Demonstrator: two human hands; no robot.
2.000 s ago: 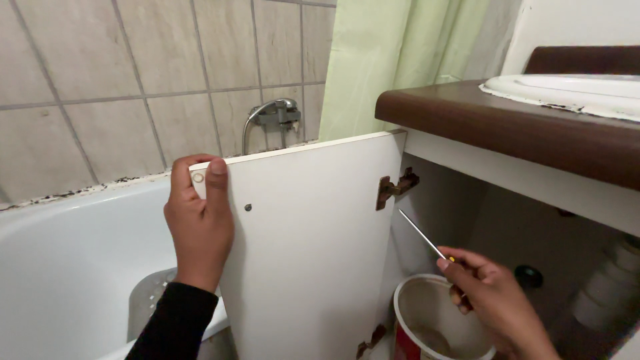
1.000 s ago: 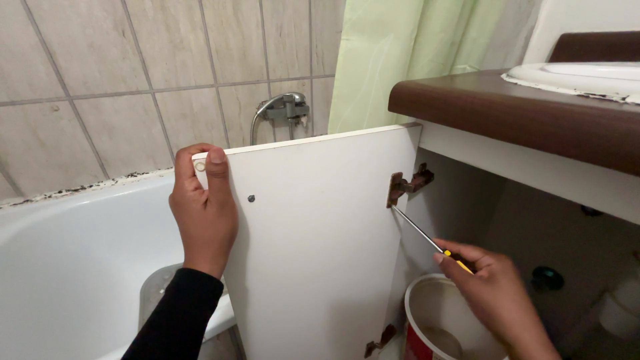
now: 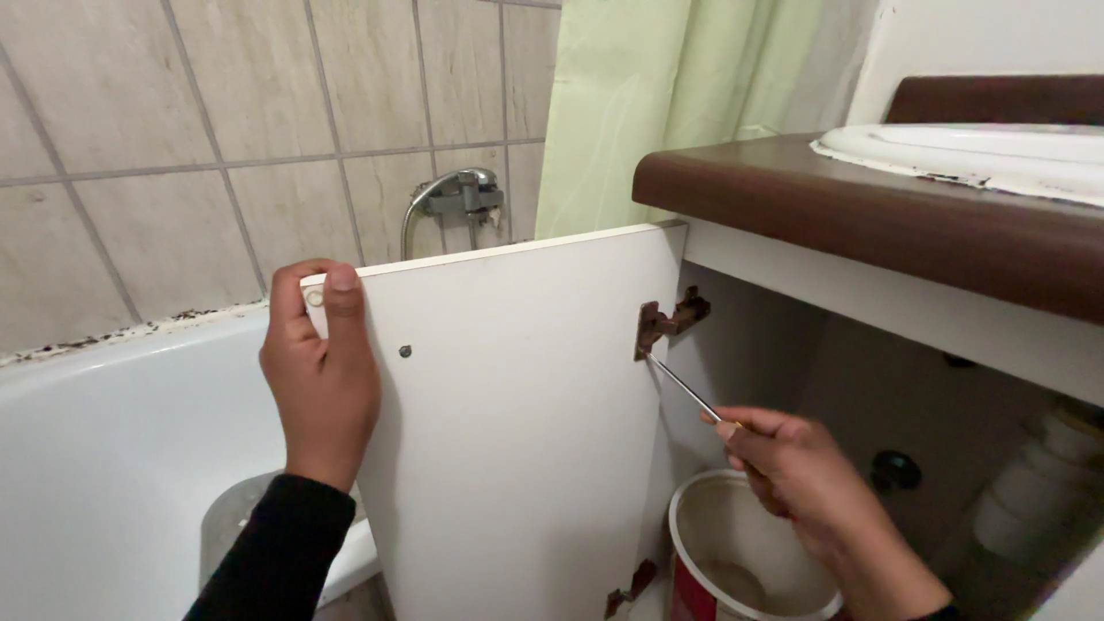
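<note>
My left hand (image 3: pixel 323 371) grips the top outer corner of a white cabinet door (image 3: pixel 517 388), which stands open. A rusty upper hinge (image 3: pixel 649 329) joins the door to the cabinet side, and a second rusty hinge (image 3: pixel 632 590) shows lower down. In my right hand (image 3: pixel 798 466) is a screwdriver (image 3: pixel 686 388); its handle is mostly hidden by the fingers. The metal shaft points up and left, with the tip at the lower end of the upper hinge's plate. A small screw head (image 3: pixel 405 351) sits in the door near my left hand.
A white bucket (image 3: pixel 681 535) stands below my right hand. Above it juts a brown countertop (image 3: pixel 862 207) with a white basin (image 3: pixel 966 151). Inside the cabinet is a drain pipe (image 3: pixel 1031 492). At left lies a bathtub (image 3: pixel 129 414), with a mixer tap (image 3: pixel 466 198) behind the door and a green curtain (image 3: pixel 612 112).
Two seconds ago the screwdriver's tip was off the hinge, a little to its right; now it is at the plate's lower end. My left hand keeps its hold on the door corner.
</note>
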